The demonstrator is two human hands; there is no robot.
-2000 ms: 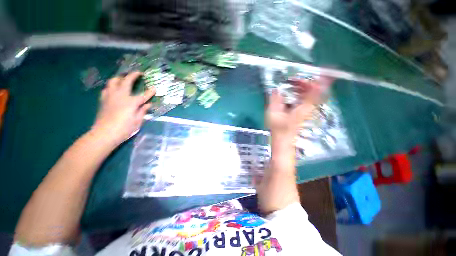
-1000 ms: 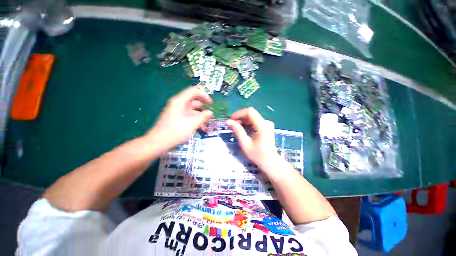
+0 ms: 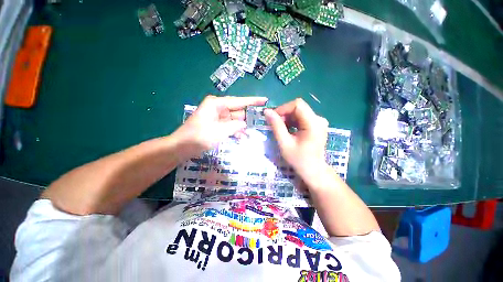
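My left hand [image 3: 212, 124] and my right hand [image 3: 300, 132] hold one small grey circuit board [image 3: 256, 117] between their fingertips, above the back edge of the clear compartmented sheet. The clear compartmented sheet [image 3: 215, 174] lies flat before me, with rows of dark cells and bright glare in its middle. My hands and forearms cover part of it. A loose heap of green circuit boards [image 3: 265, 23] lies at top centre, with a few boards at its near edge.
A clear tray [image 3: 455, 137] at right holds many dark and silvery pieces. An orange rectangle [image 3: 27, 66] lies at far left. Clear plastic packaging [image 3: 430, 14] is at top right. Blue [image 3: 424, 234] and red [image 3: 477, 213] stools stand beyond the bench edge.
Since the first frame my right hand has come from the clear parts tray to meet my left. A board is now held more plainly between both hands. The view has shifted.
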